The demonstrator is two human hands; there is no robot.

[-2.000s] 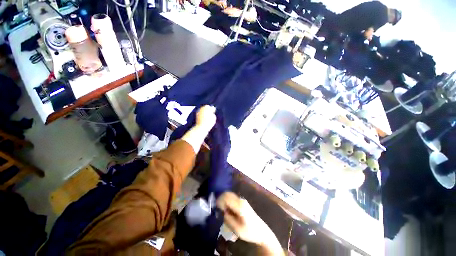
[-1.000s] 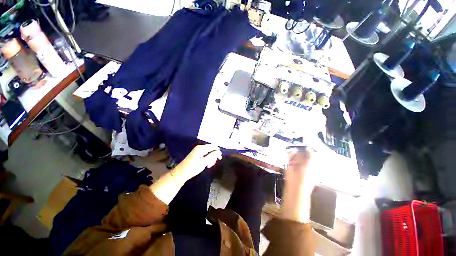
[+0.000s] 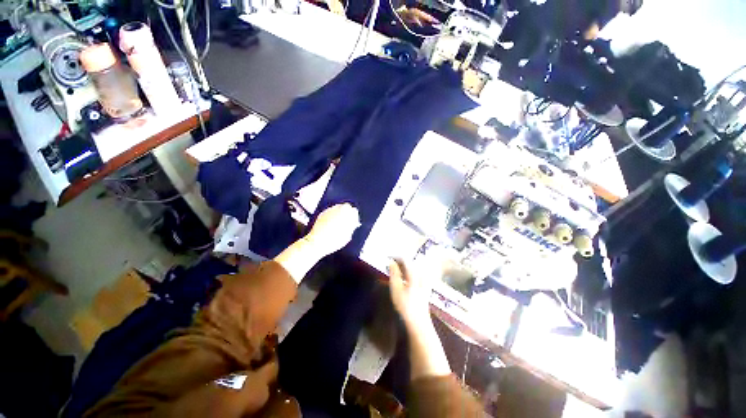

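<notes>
A long navy garment point(image 3: 372, 139) lies across the white table, left of the overlock machine point(image 3: 532, 220), and hangs over the front edge. My left hand point(image 3: 334, 229) is closed on the garment's near part at the table edge. My right hand point(image 3: 402, 286) is at the table's front edge, right of the cloth, with its fingers up; it is blurred and I cannot tell whether it touches anything. The machine's cloth plate point(image 3: 435, 198) shows between the garment and the cream knobs point(image 3: 541, 219).
Another machine table point(image 3: 143, 139) with two pinkish cones stands at upper left. Navy cloth point(image 3: 139, 335) lies at lower left beside a yellow-brown board point(image 3: 110, 306). Dark cones on white discs point(image 3: 710, 251) are at the right. A small dark tool-like item point(image 3: 564, 314) lies on the table.
Since one second ago my right hand has come back left from the table by the machine. My left hand, then loosely open on the cloth, is now closed on it. The view has shifted.
</notes>
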